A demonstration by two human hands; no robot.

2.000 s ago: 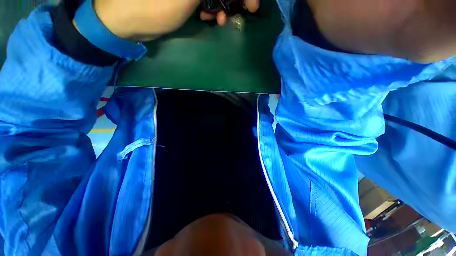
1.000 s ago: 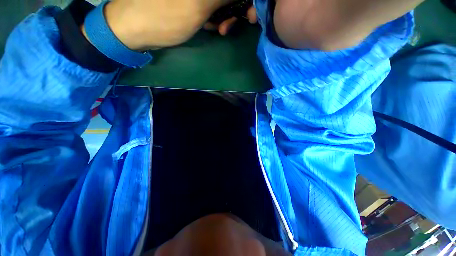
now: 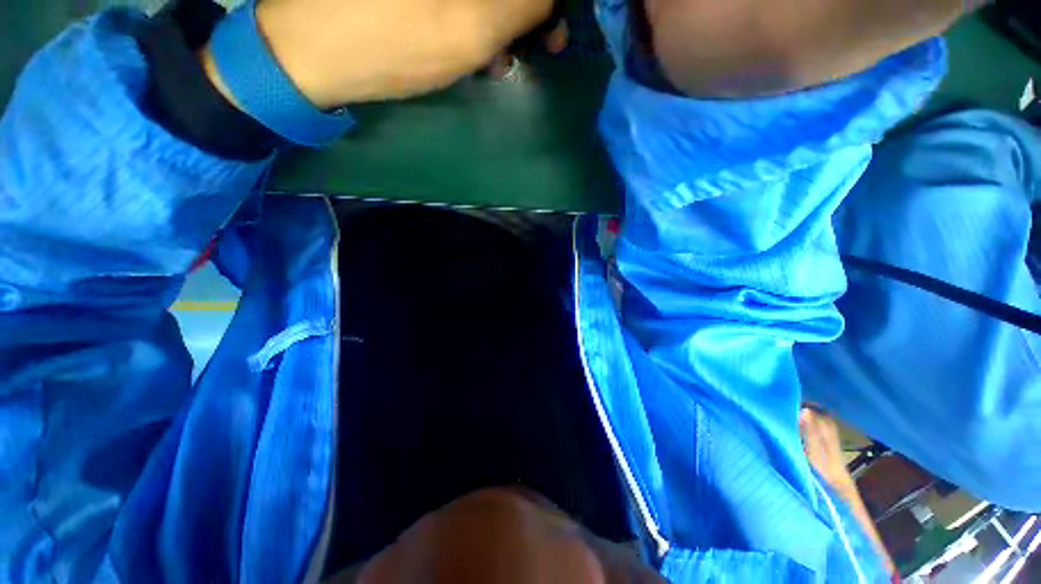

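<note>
My left hand (image 3: pixel 411 51) reaches in at the top, with a blue wrist strap (image 3: pixel 257 74) over a dark cuff. Its fingers are bent around a small dark unit (image 3: pixel 534 43), mostly hidden and partly cut off by the top edge. A small silvery speckled patch (image 3: pixel 514 71) shows beside the fingertips. My right hand (image 3: pixel 788 46) shows only as a blurred wrist and lower part at the upper right; its fingers are out of the picture, so its hold is hidden.
The green mat (image 3: pixel 457 148) ends in a straight front edge before my body. At the right are a neighbour's blue sleeve (image 3: pixel 947 228) with a dark cable (image 3: pixel 936 294) across it, a dark object (image 3: pixel 1016 29) at the top corner, and a person's bare forearm (image 3: pixel 839 456) lower down.
My left hand has moved slightly right. My right forearm swung across towards the left and up, then shifted slightly back. A bare forearm has appeared at the lower right.
</note>
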